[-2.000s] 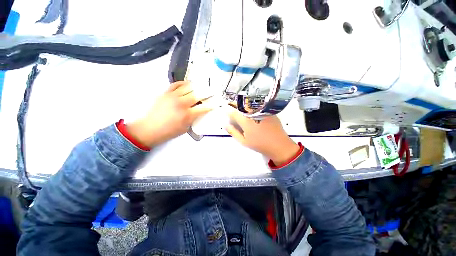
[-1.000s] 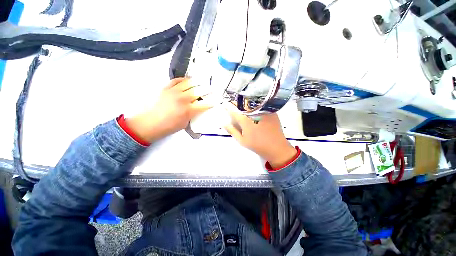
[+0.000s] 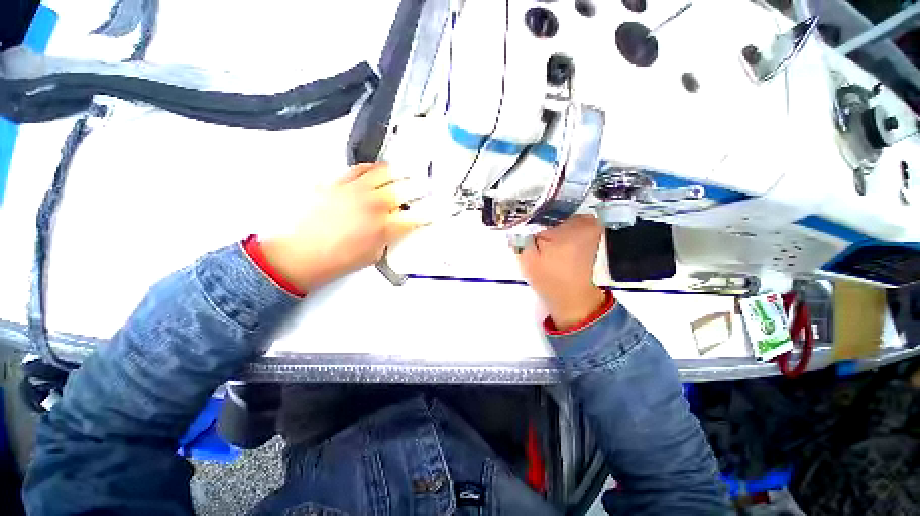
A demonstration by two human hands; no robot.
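Note:
A dark curved collar piece with a pale layer runs down along the left side of the white sewing machine head. My left hand lies over its near end, fingers on it left of the needle area. My right hand is just right of the needle area, fingers bent and partly hidden under the machine head. Whether it holds anything does not show. The presser foot area is overexposed, and the fabric there cannot be made out.
Dark strips lie across the upper left table. A narrow dark cord runs down the left side. A black rectangle lies right of my right hand. Beside the right edge are a beige-white square, a green-white packet and red handles.
My right hand has moved right, away from the left hand and the needle area, and its fingers are now more bent. My left hand has hardly moved. The view has shifted slightly.

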